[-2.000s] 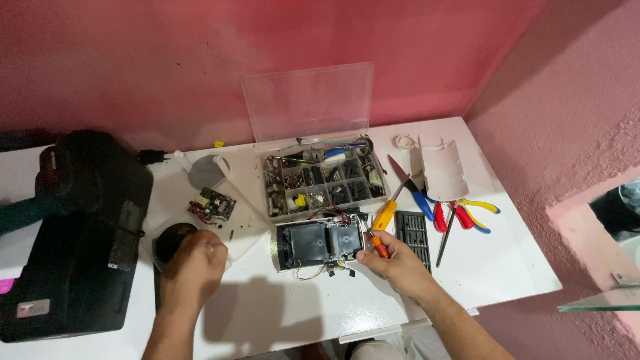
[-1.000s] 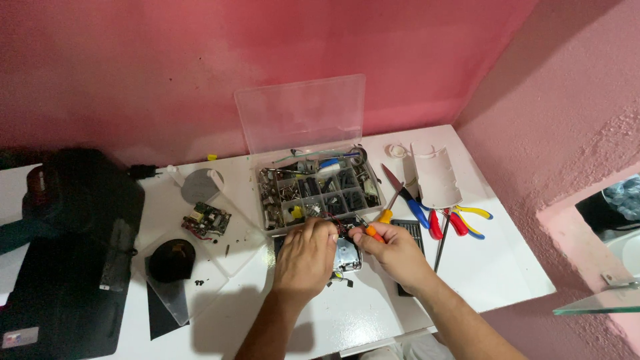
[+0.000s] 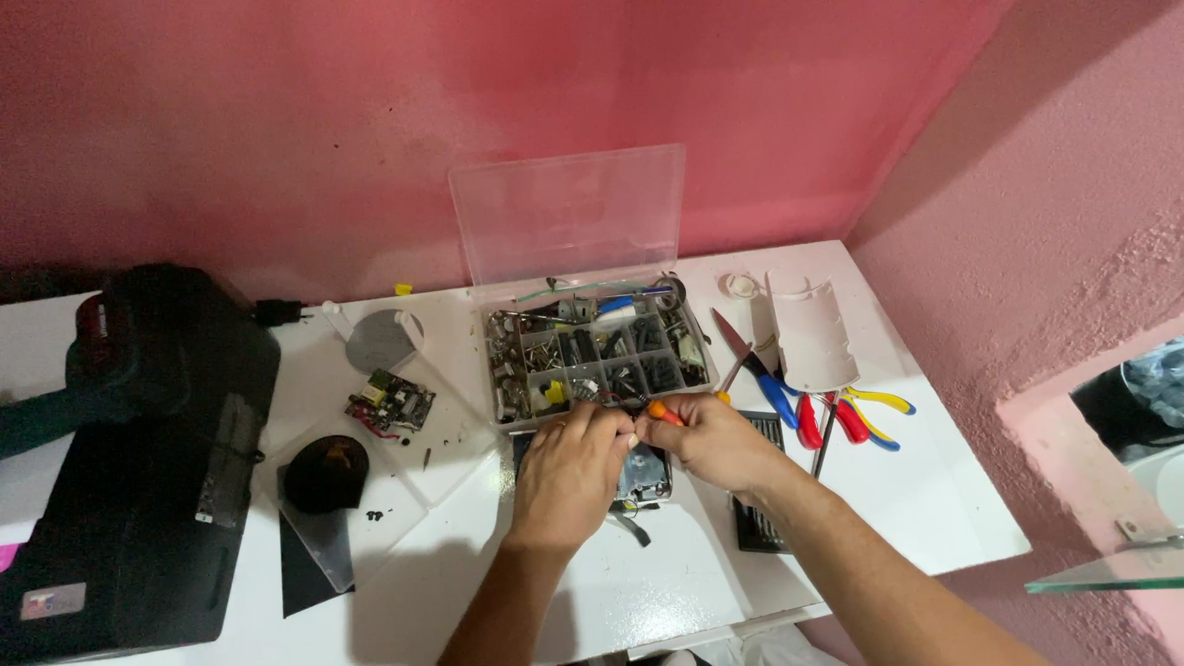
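Note:
A black device part with a metal-like plate lies on the white table, mostly covered by my hands. My left hand rests over its left side, fingertips at its upper edge; whether they pinch a small piece cannot be made out. My right hand holds an orange-handled screwdriver at the same edge, its fingertips close to those of the left. Wires stick out below the part. Right behind stands an open clear organizer box with screws, connectors and small parts in its compartments.
Left are a circuit board, a clear plastic sheet, a black round piece and a large black machine. Right lie a black bit case, a blue-handled knife, red-and-blue-yellow pliers and a white curved cover.
My left hand has moved right, from the black round piece onto the device part. My right hand keeps the orange screwdriver and has come closer to the left hand.

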